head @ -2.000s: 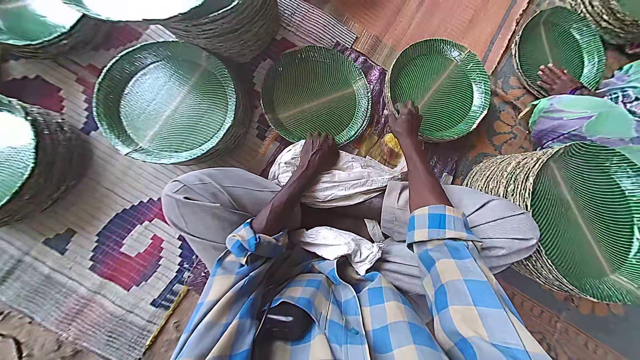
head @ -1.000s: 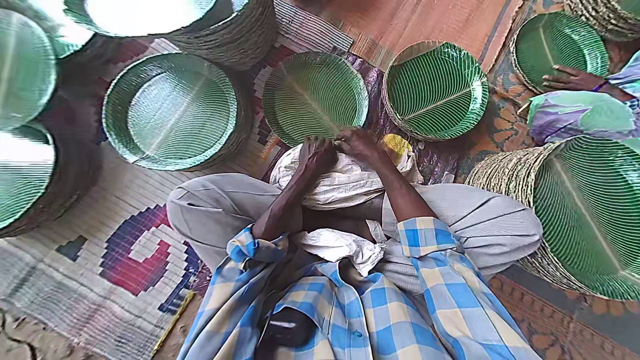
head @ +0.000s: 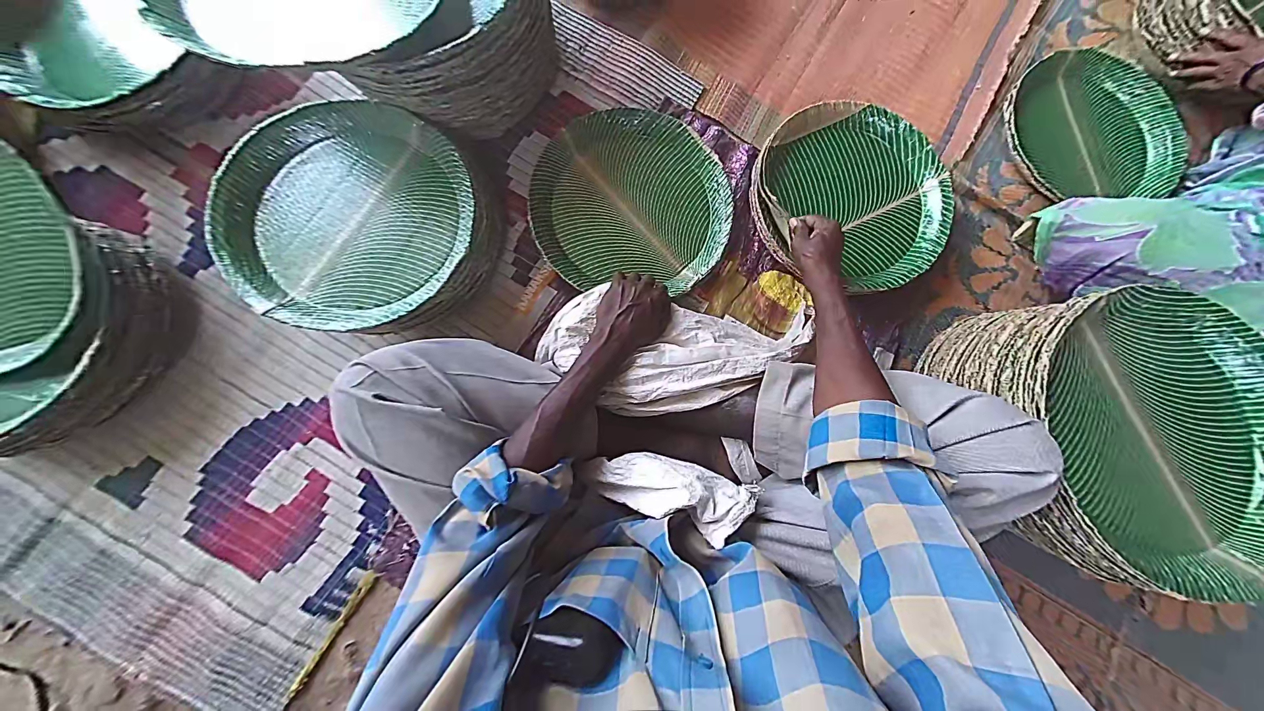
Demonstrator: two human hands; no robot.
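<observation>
My left hand [head: 632,311] is curled at the near rim of a round green leaf-patterned plate [head: 632,197], above a white cloth bundle [head: 681,365] at my crossed legs; its fingertips are hidden. My right hand [head: 817,242] has its fingers bent over the left rim of another green leaf-patterned plate [head: 859,188], whose upper left edge shows a pale brown underside or layer. It appears to grip that rim. A second white cloth [head: 676,489] lies in my lap.
Stacks of green plates stand at the left [head: 341,212], upper left [head: 464,79] and right [head: 1155,444]. Another person's hand [head: 1224,64] is at the upper right, near a green plate [head: 1096,123]. Patterned mats [head: 227,395] cover the ground.
My right hand has moved right, from beside my left hand to the right plate's rim. The other person's hand has left the upper right plate and now rests farther up.
</observation>
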